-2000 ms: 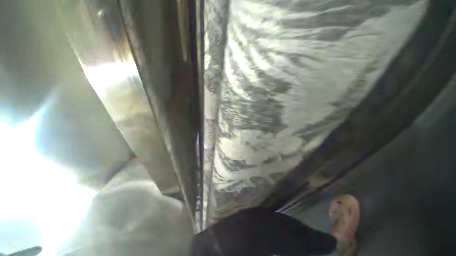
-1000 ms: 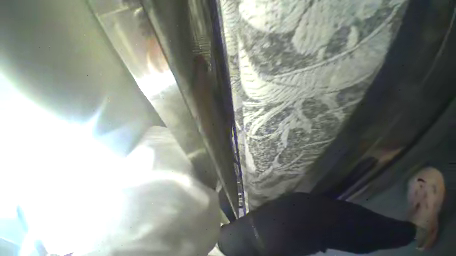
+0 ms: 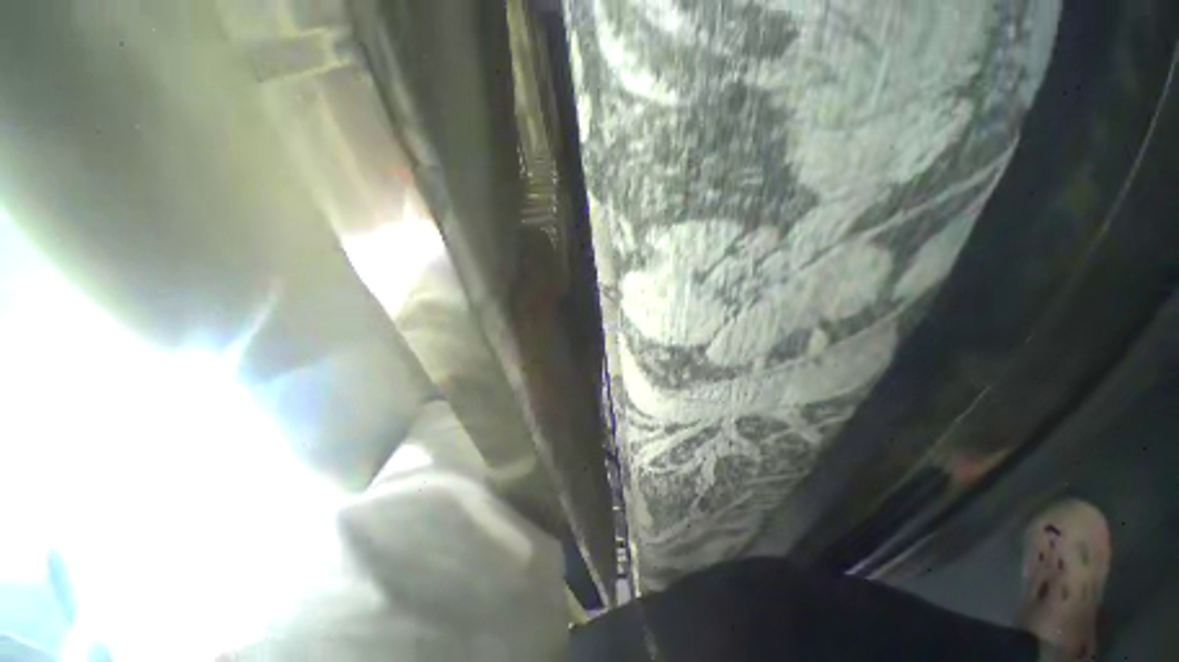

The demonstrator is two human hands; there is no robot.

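The patterned grey-white cloth [image 3: 776,233] lies as a long band between a metal rail on its left side and a dark curved edge on its right. Its floral pattern is partly blurred. The shiny metal rail [image 3: 453,349] runs slantwise along the cloth's left side. Neither of my hands shows in the picture.
A dark trouser leg [image 3: 802,614] and a light clog-like shoe with dark spots [image 3: 1067,563] are at the lower right, on a dark floor. Pale cloth [image 3: 453,556] fills the lower left. Strong glare covers the left side. A dark curved surface [image 3: 1009,323] borders the cloth.
The pattern on the cloth has shifted, with different floral shapes now in view. The view has tilted; the rail and cloth sit farther right than at first. The shoe is farther right than at first.
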